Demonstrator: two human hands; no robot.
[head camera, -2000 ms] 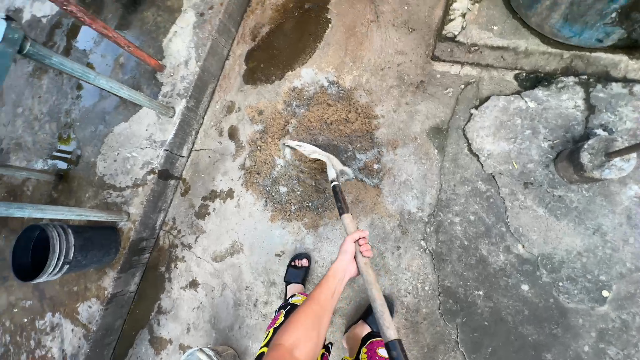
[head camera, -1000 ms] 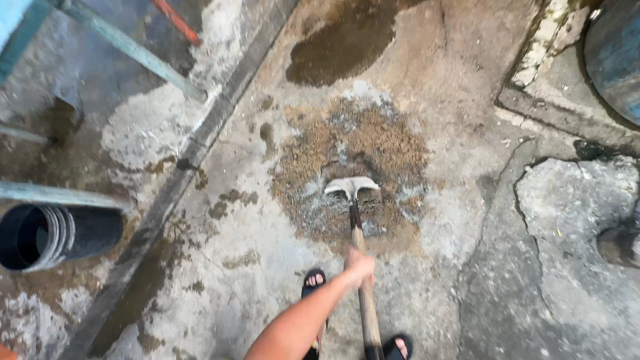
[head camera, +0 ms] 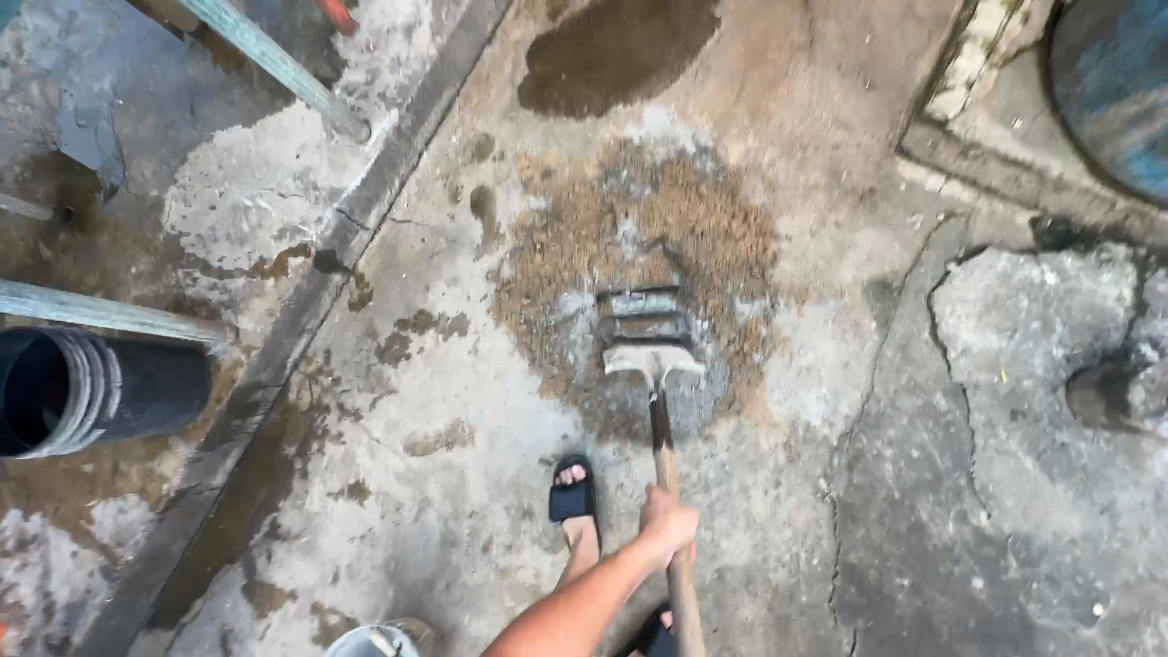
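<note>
My left hand (head camera: 668, 524) is closed around the wooden shaft of a shovel (head camera: 655, 360), at the lower middle of the view. The shovel's pale metal blade rests at the near part of a flat heap of brown sand mixed with grey powder (head camera: 557, 246) on the concrete floor. Just beyond the blade, short ridges and grooves cross the mix. The shaft runs down past my sandalled feet and out of the frame. My right hand is not in view.
A black bucket (head camera: 155, 388) lies on its side at the left, by pale blue metal poles (head camera: 283, 68) and a low concrete curb (head camera: 228, 429). A whitish pail (head camera: 374, 641) stands at the bottom edge. A blue drum (head camera: 1118, 91) is at the upper right, above a concrete-filled stub (head camera: 1100, 397).
The shovel blade has come nearer to my feet, from the heap's middle to its near part. One second ago the ridges beyond the blade were not visible. My left hand keeps its hold.
</note>
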